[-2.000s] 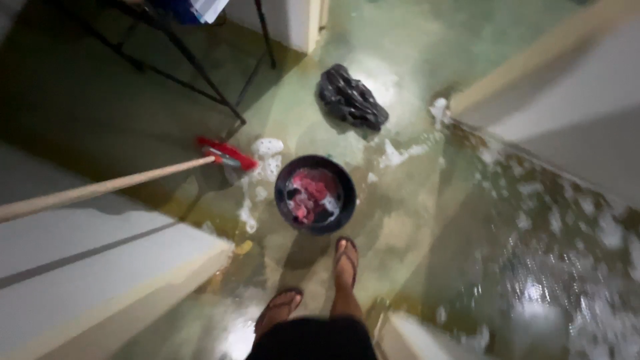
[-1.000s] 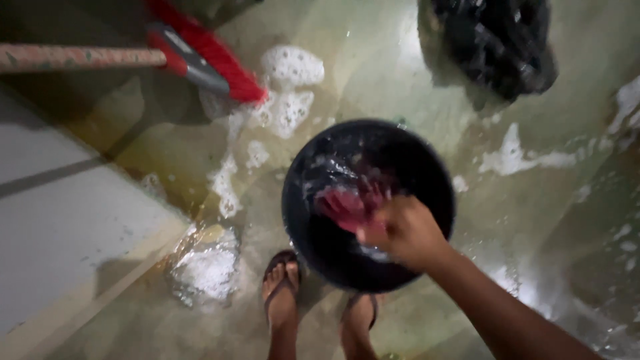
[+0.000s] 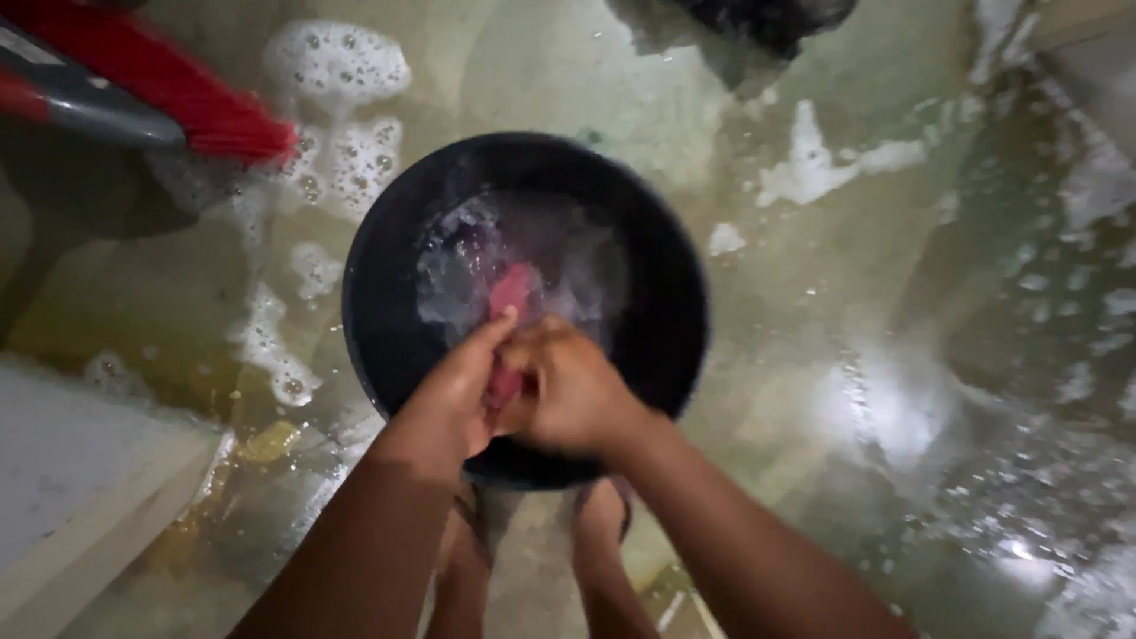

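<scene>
A round black bucket (image 3: 683, 355) stands on the wet floor in front of my feet, with cloudy, sudsy water inside. Over its near half, my left hand (image 3: 466, 382) and my right hand (image 3: 564, 382) are close together, both gripping a wet pink-red cloth (image 3: 510, 293). Part of the cloth sticks out beyond my fingers toward the water; the rest is hidden between my hands. The right hand is slightly blurred.
A red-bristled broom (image 3: 231, 124) with a grey head lies at the upper left beside soap foam (image 3: 337, 62). A crumpled black plastic bag (image 3: 763, 18) is at the top edge. A white wall corner (image 3: 89, 461) juts in at lower left. Foam and water streak the floor (image 3: 799, 293).
My right hand was in the bucket at the cloth one second ago; my left hand has since come in and grips it too. The view has moved closer to the bucket.
</scene>
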